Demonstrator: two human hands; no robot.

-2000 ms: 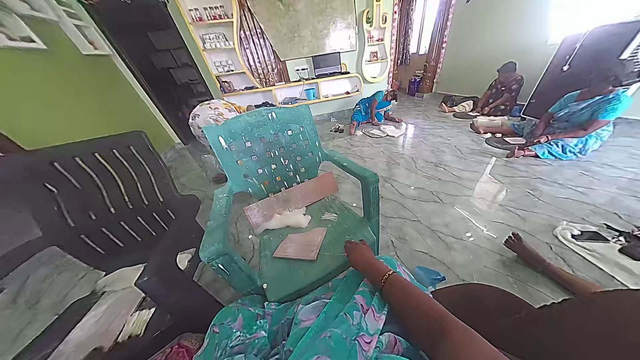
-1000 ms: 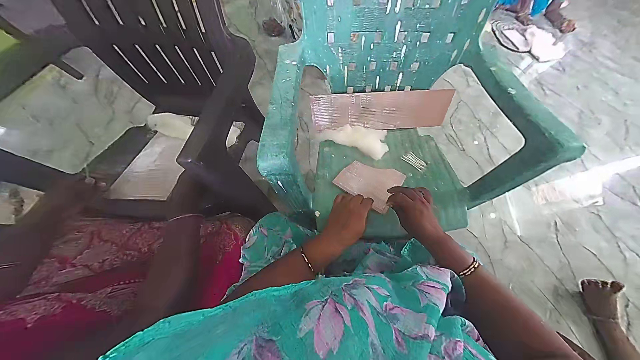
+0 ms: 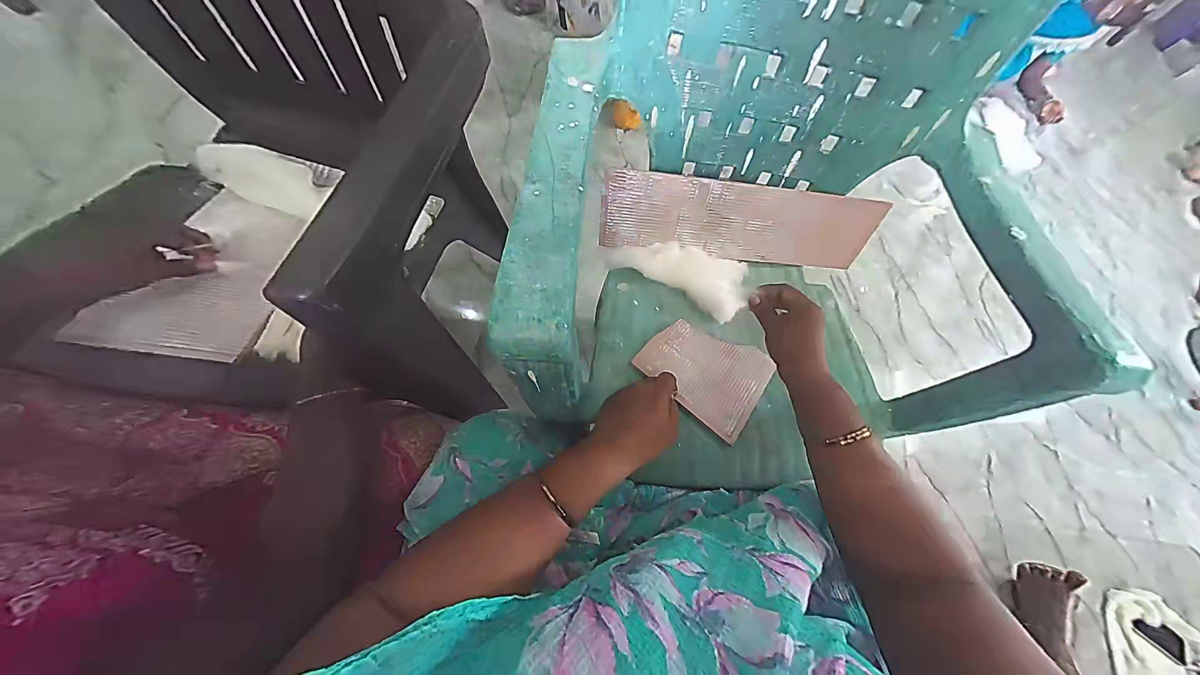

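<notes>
On the seat of a green plastic armchair (image 3: 694,459) lies a small piece of ribbed cardboard (image 3: 722,375). The fingers of my left hand (image 3: 642,417) pinch its left edge. My right hand (image 3: 792,328) reaches to the right end of a tuft of white cotton (image 3: 689,272), its thumb and forefinger closed on wisps there. Behind the cotton, a long ribbed cardboard strip (image 3: 741,220) leans against the chair's back. Thin white sticks seen earlier beside the small cardboard cannot be made out now.
At left, a person's hand (image 3: 192,253) holds something small and white over another ribbed sheet (image 3: 187,309) on a dark plastic chair (image 3: 375,187), with cotton (image 3: 262,178) behind it. A bare foot (image 3: 1045,600) rests on the marble-patterned floor at lower right.
My right hand has moved from the small cardboard up to the cotton. My left hand stays at the cardboard, which has turned. The view has tilted down since two seconds ago.
</notes>
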